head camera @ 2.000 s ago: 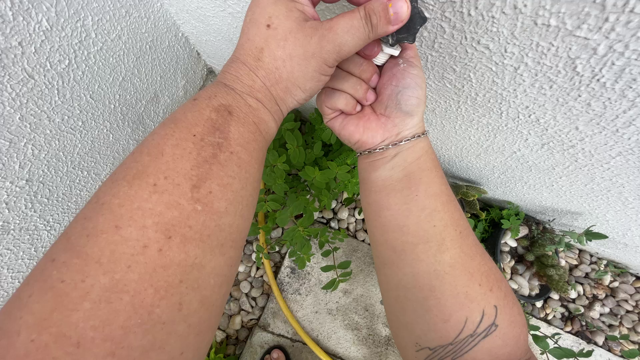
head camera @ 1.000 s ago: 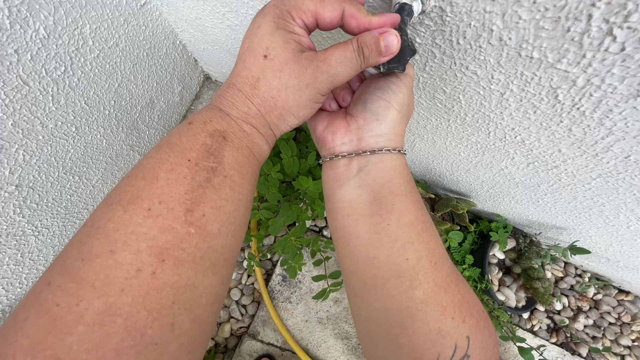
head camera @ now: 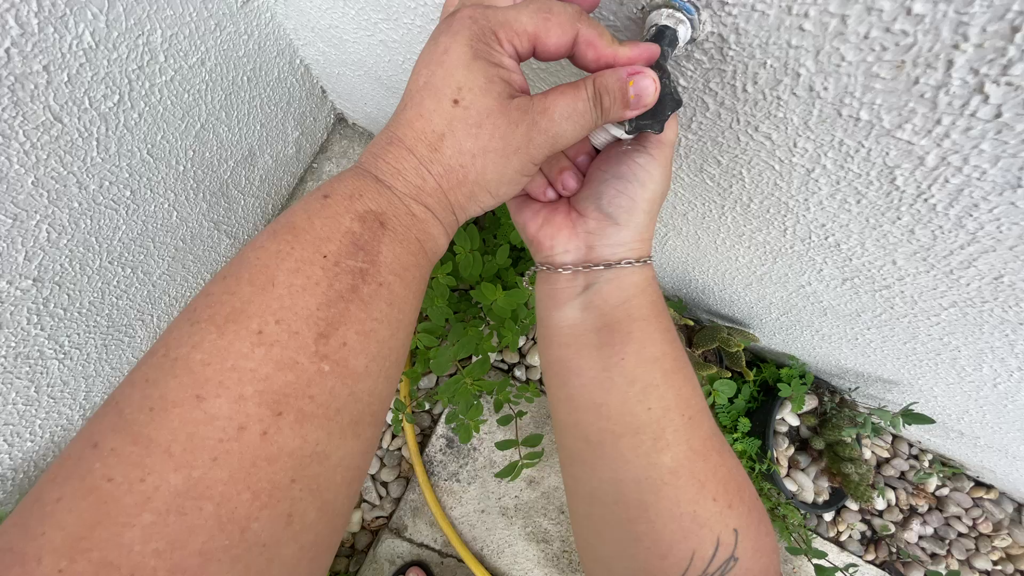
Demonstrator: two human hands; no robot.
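Observation:
A black plastic outdoor tap (head camera: pixel 661 80) with a white threaded spout (head camera: pixel 610 136) sticks out of the rough white wall at top centre. White tape or residue and a bit of blue show round its base at the wall. My left hand (head camera: pixel 512 96) pinches the tap's black body between thumb and forefinger. Just below and behind it, my right hand (head camera: pixel 612 188) is turned palm up with its fingers curled at the spout; its fingertips are partly hidden by my left hand. A thin chain bracelet (head camera: pixel 596 265) circles my right wrist.
Textured walls (head camera: pixel 144 160) meet in a corner at the left. Below lie a yellow hose (head camera: pixel 432 496), a leafy green plant (head camera: pixel 480 296), stone paving (head camera: pixel 488 480) and pebbles (head camera: pixel 944 512). A black pot (head camera: pixel 832 506) with pebbles and a cactus stands at lower right.
The view has shifted a little, bringing the tap's base at the wall into sight. My left hand stays pinched on the black tap, with my right hand still beneath it.

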